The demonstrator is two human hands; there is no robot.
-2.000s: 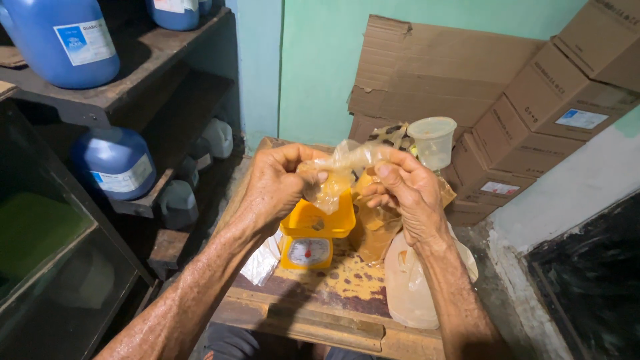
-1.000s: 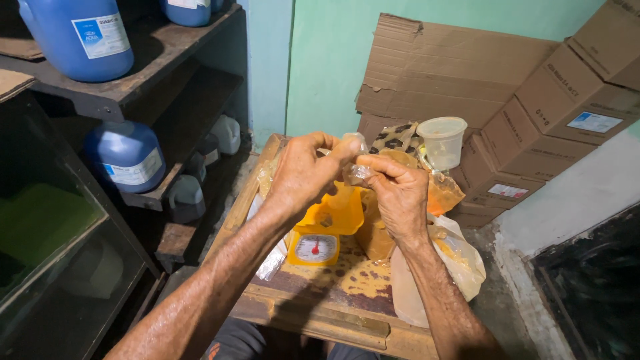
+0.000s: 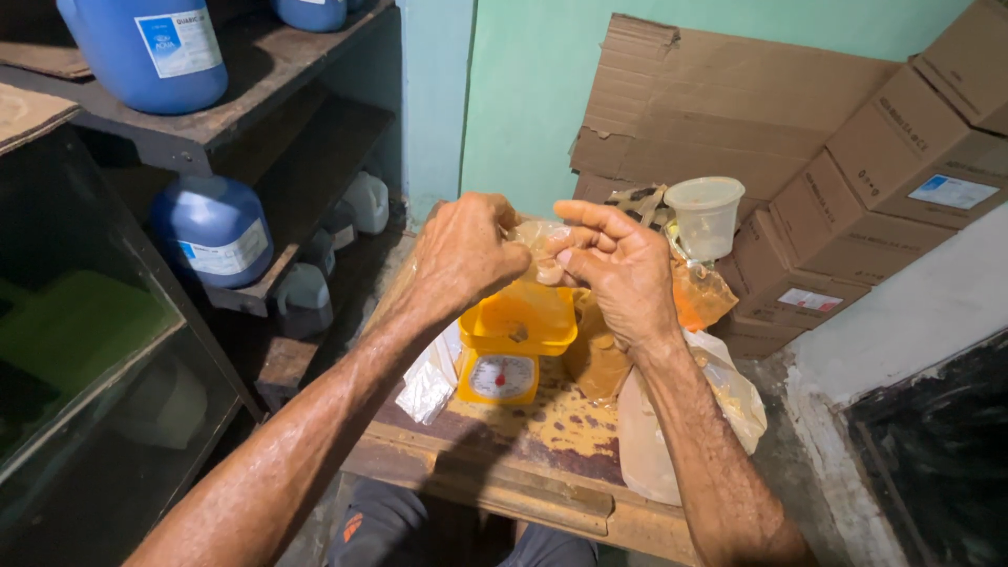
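Note:
Above a yellow kitchen scale [image 3: 499, 378], my left hand [image 3: 472, 244] grips a small clear plastic bag [image 3: 543, 236] by one side. My right hand [image 3: 618, 268] pinches the bag's other side between thumb and fingers. Beneath the bag, the scale's yellow tray [image 3: 520, 319] has a small brown lump and powder traces in it. A larger plastic bag of tan powder [image 3: 600, 358] stands right of the scale, partly behind my right hand. Left of the scale lies a folded silvery-white plastic packet [image 3: 427, 387]. Tan powder is spread over the wooden table [image 3: 543, 429].
A translucent tub [image 3: 705, 216] and a bag of orange powder [image 3: 701, 295] are at the table's back right. A pale plastic container [image 3: 646, 441] lies by my right forearm. Cardboard boxes [image 3: 850, 213] are stacked at right; a shelf [image 3: 260, 94] with blue jugs [image 3: 211, 228] is at left.
The small bag looked bunched between my fingertips one second ago and is now more spread out. The fingers of my right hand have opened out somewhat.

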